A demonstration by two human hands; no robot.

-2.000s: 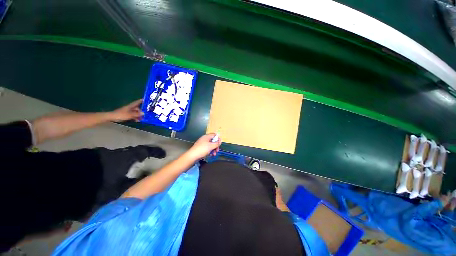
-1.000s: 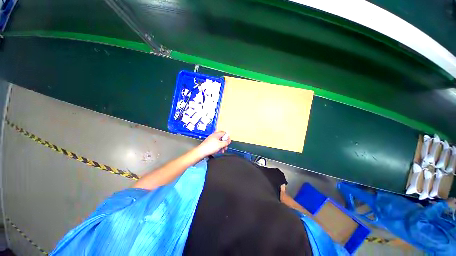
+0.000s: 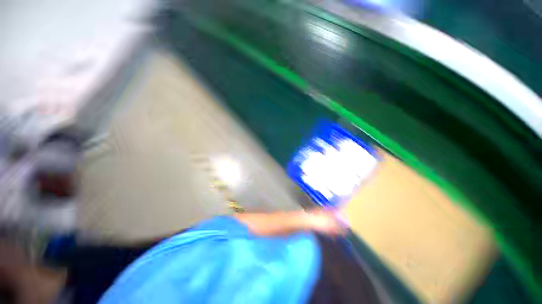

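The whole view is strongly blurred. A blue tray (image 3: 299, 178) heaped with small white parts (image 3: 336, 166) lies on the dark-green bench. A large tan cardboard sheet (image 3: 416, 225) lies beside it on the right, close to the tray's edge. My left hand (image 3: 327, 221) is at the bench's front edge, just below the tray and the sheet's near corner. Its fingers are too blurred to tell whether it holds anything. My right hand is not in view.
The bench (image 3: 238, 89) runs diagonally, with a bright green strip (image 3: 285, 71) along its back. Pale floor with yellow-black tape (image 3: 229, 196) lies to the left. A blurred part of a person (image 3: 30, 279) shows at lower left, with indistinct shapes above.
The view has swung left and tilted, so tray and sheet appear further right. The other person's hand seen at the tray two seconds ago is gone from it. The white housings are out of view.
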